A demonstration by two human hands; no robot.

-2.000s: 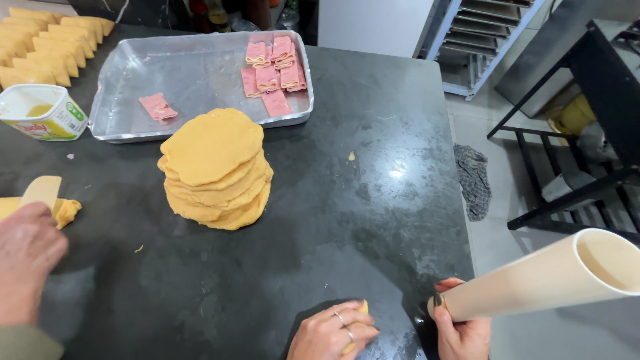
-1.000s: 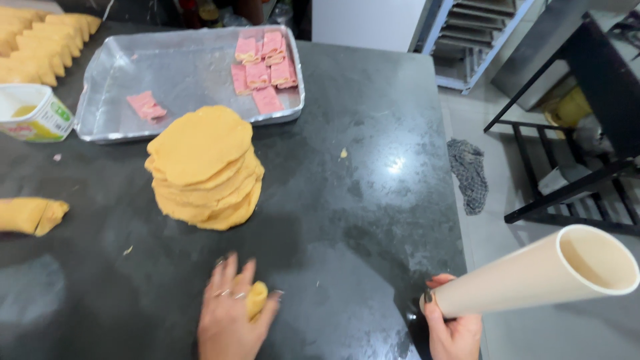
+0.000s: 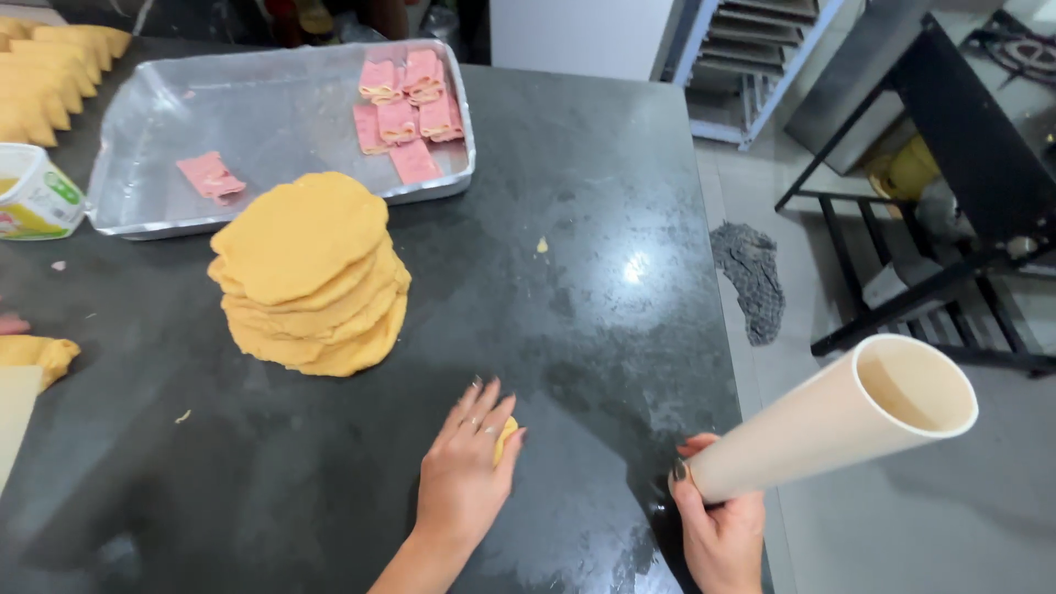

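Observation:
My left hand (image 3: 469, 470) lies over a small lump of yellow dough (image 3: 505, 440) on the dark countertop, its palm and fingers covering most of it. My right hand (image 3: 722, 511) grips the lower end of a long cream-coloured tube (image 3: 817, 421) at the counter's right edge; the tube's open end tilts up and to the right. Ahead and to the left of my left hand stands a stack of flat yellow dough rounds (image 3: 305, 239).
Behind the stack is a metal baking tray (image 3: 272, 74) with folded pink ham slices (image 3: 400, 120). A plastic tub (image 3: 37, 194) and rows of cut dough (image 3: 49, 74) sit left. A filled dough roll (image 3: 41, 355) lies at the left edge. The counter's edge (image 3: 711, 247) runs along the right.
My left hand has moved left, then back right, with the dough lump under it. My right hand keeps hold of the tube. The co-worker's hand with the scraper has left its earlier spot on the roll.

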